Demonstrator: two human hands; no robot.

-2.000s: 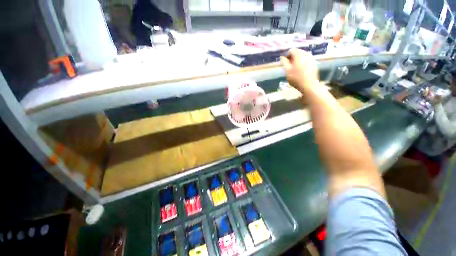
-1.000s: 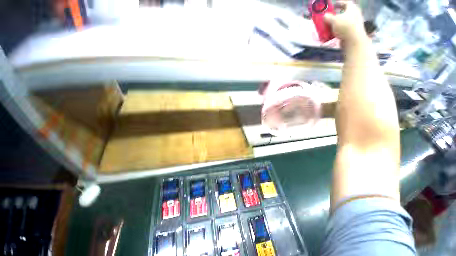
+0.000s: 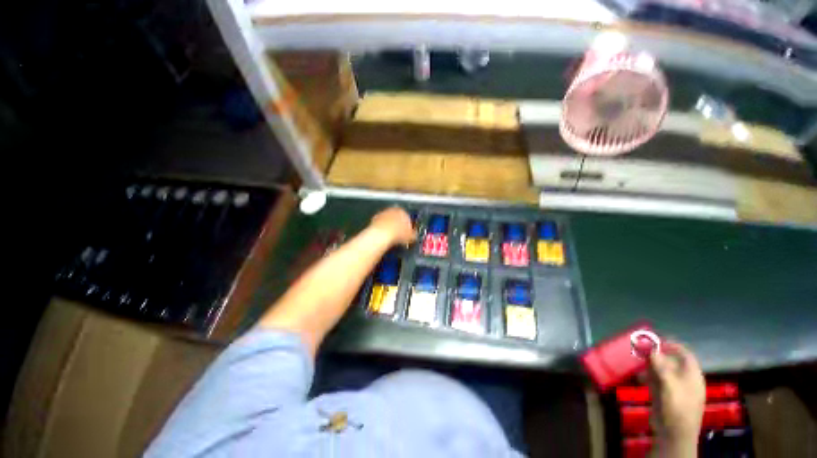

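Observation:
My right hand (image 3: 678,380) holds a glossy red phone or back cover (image 3: 618,356) by its right end, near the bench's front edge at the lower right. A ring shows on the red piece. My left hand (image 3: 394,225) is at the upper left pocket of the clear phone tray (image 3: 560,313). Its fingertips are hidden, so its grip cannot be told. Keypad phones (image 3: 477,241) with blue screens and red, yellow or white keypads fill most pockets. The lower right pocket is empty.
A black tray with white round dots (image 3: 170,246) lies at the left. More red pieces (image 3: 685,416) lie in a dark tray below the bench edge. A pink clip fan (image 3: 615,103) stands behind, beside cardboard (image 3: 439,148). A white post (image 3: 273,94) rises at the left.
My right hand has come down from the raised shelf to the front edge with the red piece. My left hand has come into view at the clear tray. The view has turned left and down.

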